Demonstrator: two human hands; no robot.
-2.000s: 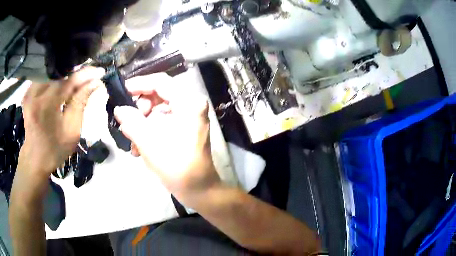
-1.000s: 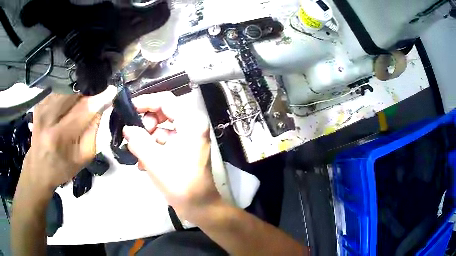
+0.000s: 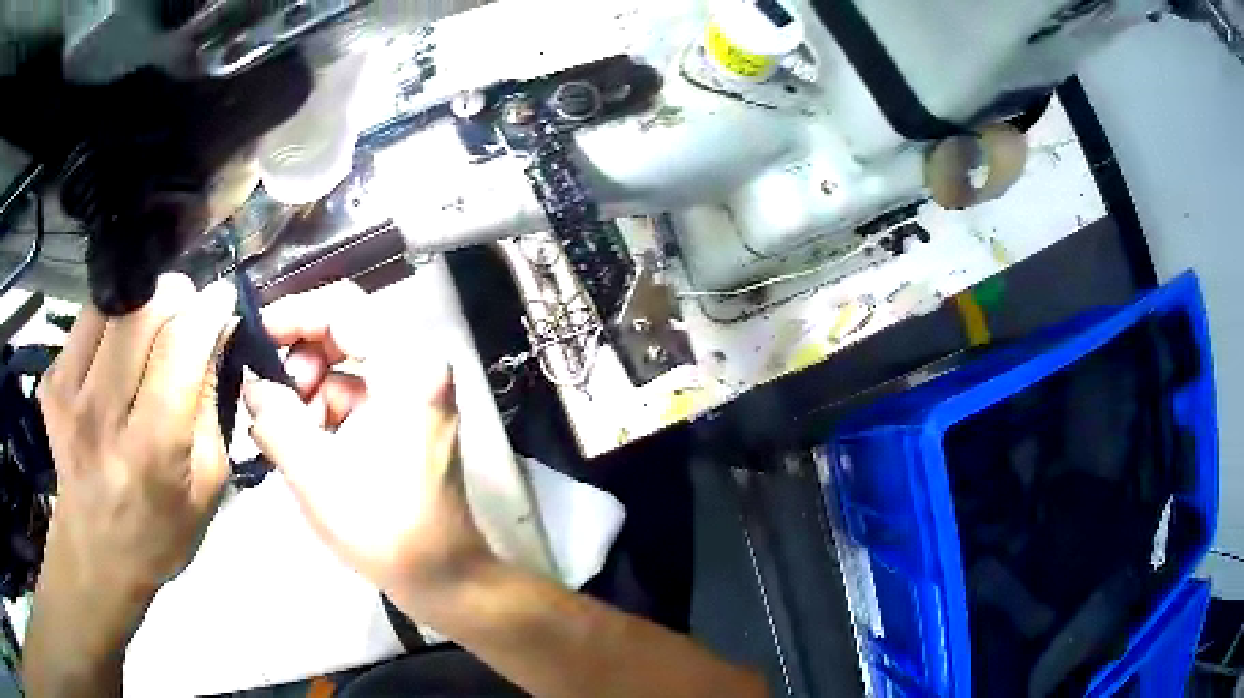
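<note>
A black fabric piece (image 3: 250, 357) is at the needle area of the pale grey sewing machine (image 3: 641, 157), on the left of the picture. My right hand (image 3: 366, 450) pinches the black piece between thumb and fingers. My left hand (image 3: 134, 423) lies against its far left side, fingers bent beside the machine head; whether it grips the fabric is partly hidden. The presser foot and needle are hidden by my fingers and dark machine parts.
A white-covered table (image 3: 287, 600) lies below my hands. A black band bundle (image 3: 25, 464) is at the left edge. A blue crate (image 3: 894, 545) with black pieces stands at right. A white spool with yellow label (image 3: 748, 44) and a tan disc (image 3: 974, 169) are behind the bed.
The view has shifted, so the machine and crate appear further left. The black piece shows less between my hands. Both hands remain at the needle area.
</note>
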